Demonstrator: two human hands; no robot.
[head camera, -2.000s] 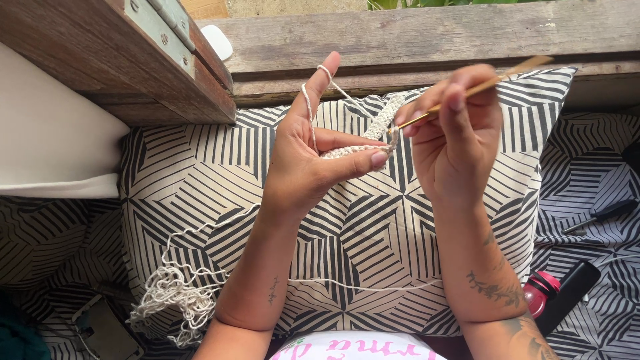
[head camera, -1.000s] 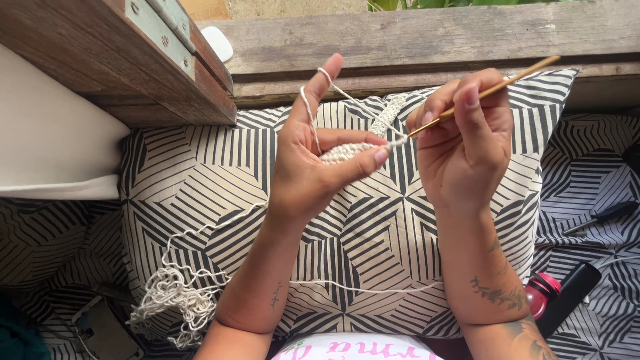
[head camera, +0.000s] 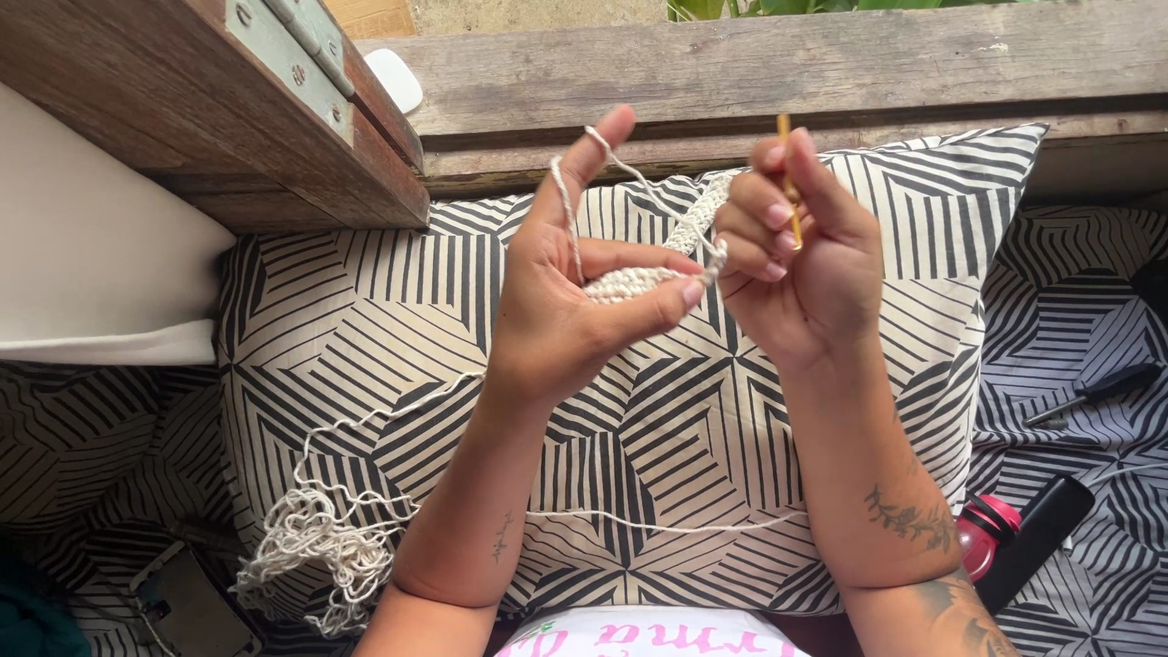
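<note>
My left hand (head camera: 575, 283) pinches a strip of cream crochet work (head camera: 630, 285) between thumb and a finger, its index finger raised with the yarn looped around it. A further stretch of the crocheted strip (head camera: 701, 215) lies beyond on the cushion. My right hand (head camera: 803, 246) holds a gold-coloured crochet hook (head camera: 790, 182) upright, its lower end beside the fingers and apart from the work. Right fingertips are at the end of the strip, by a loop; whether they grip it cannot be told. A loose heap of cream yarn (head camera: 319, 557) lies at the lower left.
A striped cushion (head camera: 602, 401) lies beneath my hands, against a weathered wooden ledge (head camera: 730, 73). A hinged wooden frame (head camera: 228, 109) stands at the left. At the right are a screwdriver-like tool (head camera: 1104, 392), a pink-capped bottle (head camera: 985, 534) and a black cylindrical object (head camera: 1040, 543).
The hook has left the work and turned from slanting to nearly upright in my right hand. My left hand still holds the crocheted strip, with yarn over its index finger.
</note>
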